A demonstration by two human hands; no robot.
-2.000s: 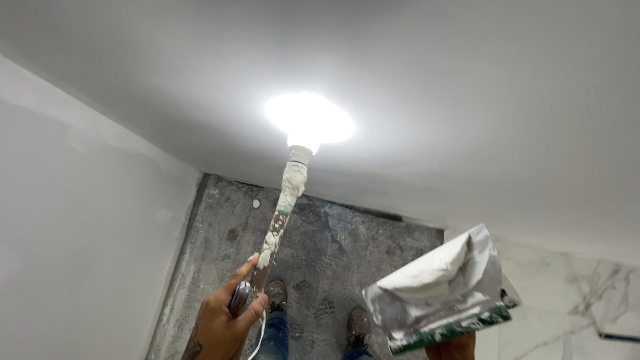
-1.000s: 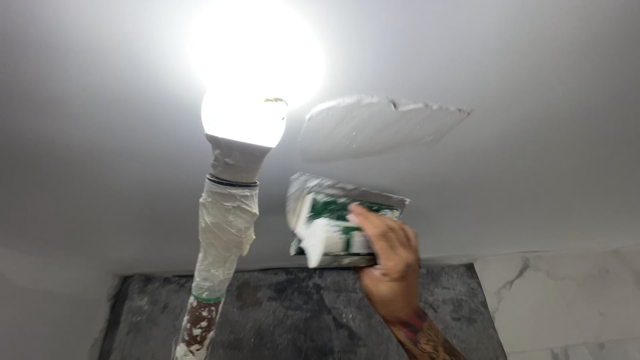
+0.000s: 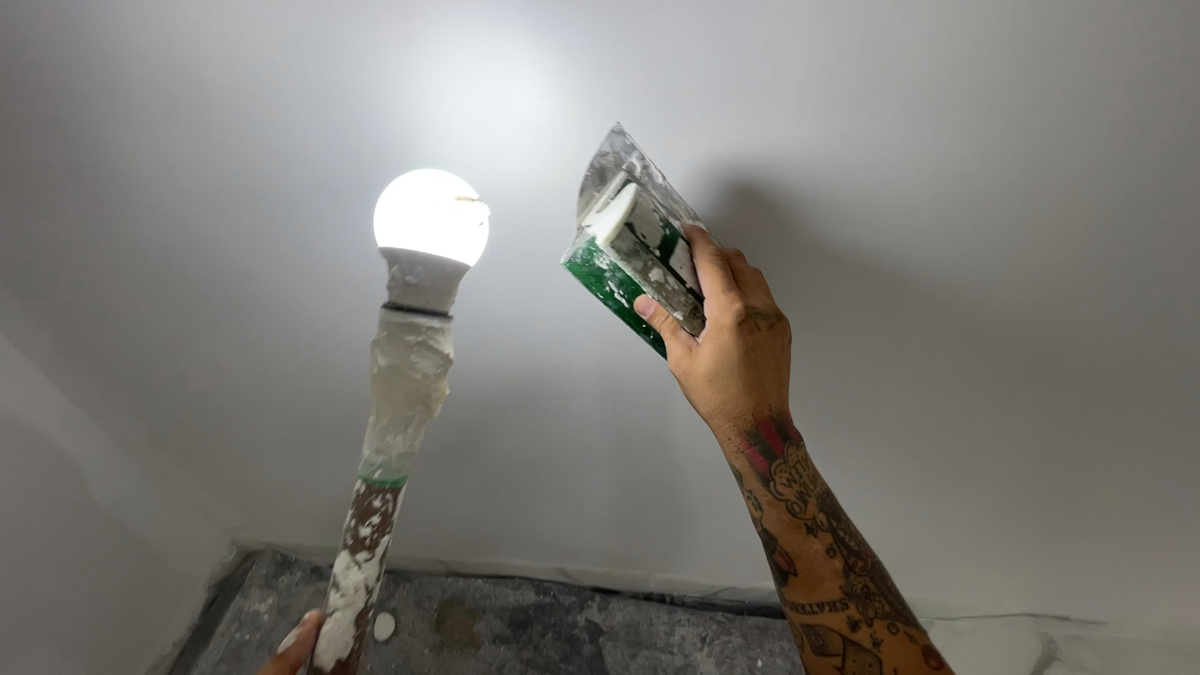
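At the bottom left my left hand, mostly out of frame, holds a plaster-smeared stick. A lit light bulb tops it, its socket bound on with pale wrapping. To the right, my right hand grips a green-backed plastering trowel together with a wide metal blade, both spotted with white compound. The tools are raised in front of the smooth pale wall; whether they touch it cannot be told. My right forearm bears tattoos.
Below lies a grey, stained floor with a dark edge along the wall's foot. A side wall meets it at the left. White veined tile shows at the bottom right. A small white disc lies on the floor beside the stick.
The white patch of wet compound seen on the wall one second ago no longer shows as a separate patch. My right hand has turned the trowel and blade to a steeper slant. The view has shifted.
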